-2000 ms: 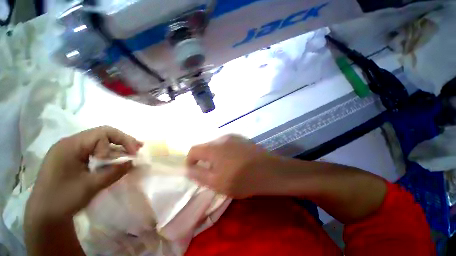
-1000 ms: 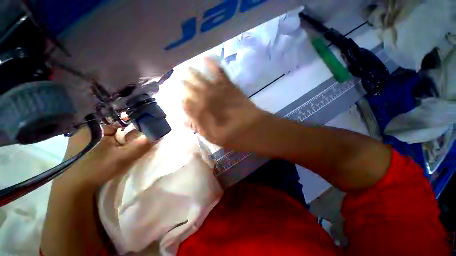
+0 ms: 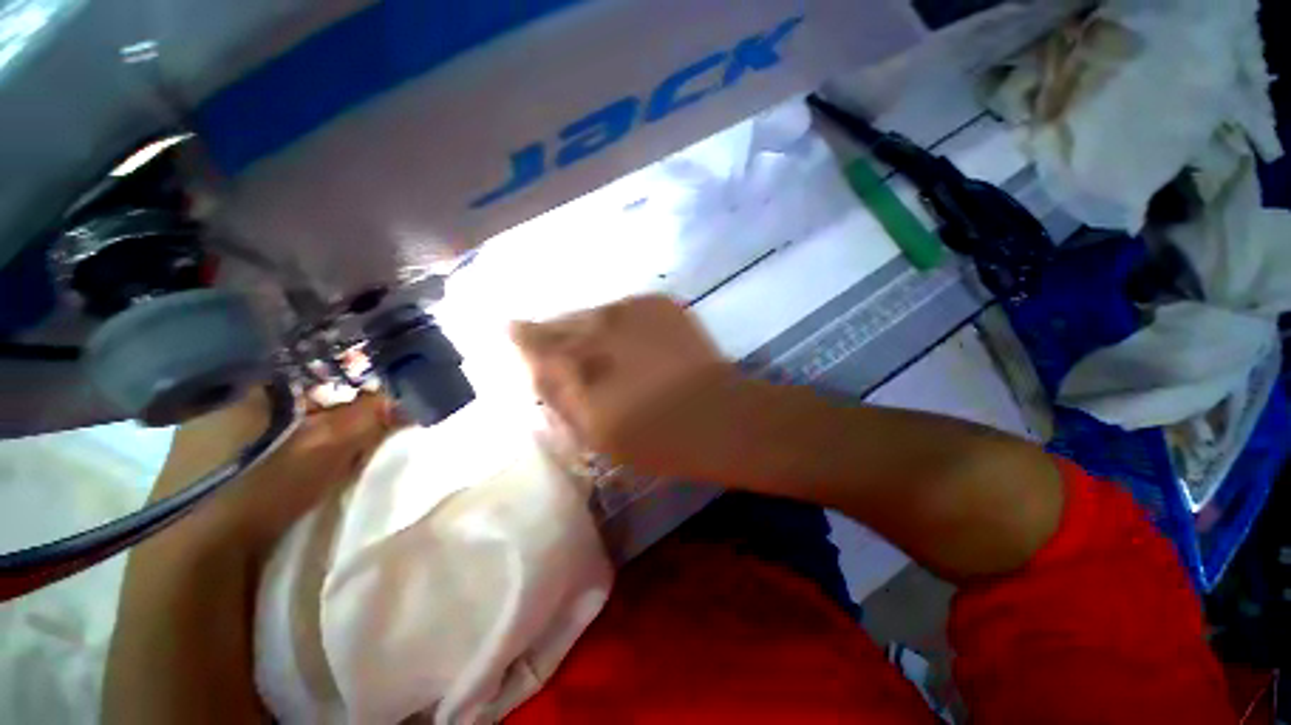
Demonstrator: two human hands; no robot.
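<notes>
The cream fabric piece (image 3: 460, 581) hangs from the machine bed over the front edge toward my lap. My left hand (image 3: 333, 432) lies on the cloth beside the needle area (image 3: 333, 361), partly hidden behind the machine head; its grip is not clear. The dark grey cylindrical attachment (image 3: 421, 371) is just right of the needle area. My right hand (image 3: 616, 368) is curled in a loose fist on the bright bed at the cloth's right side, blurred; whether it pinches cloth cannot be told.
The Jack machine head (image 3: 425, 142) spans the top, with a grey knob (image 3: 177, 354) at left. A ruler strip (image 3: 878, 315), green-handled tool (image 3: 892, 213) and black cord bundle (image 3: 977, 213) lie right. A blue basket (image 3: 1133, 453) and pale scraps (image 3: 1147, 121) are farther right.
Two seconds ago both hands held the cloth up in front of the machine; now it is at the needle area. Since one second ago, my right hand has moved slightly down and its fingers have curled in.
</notes>
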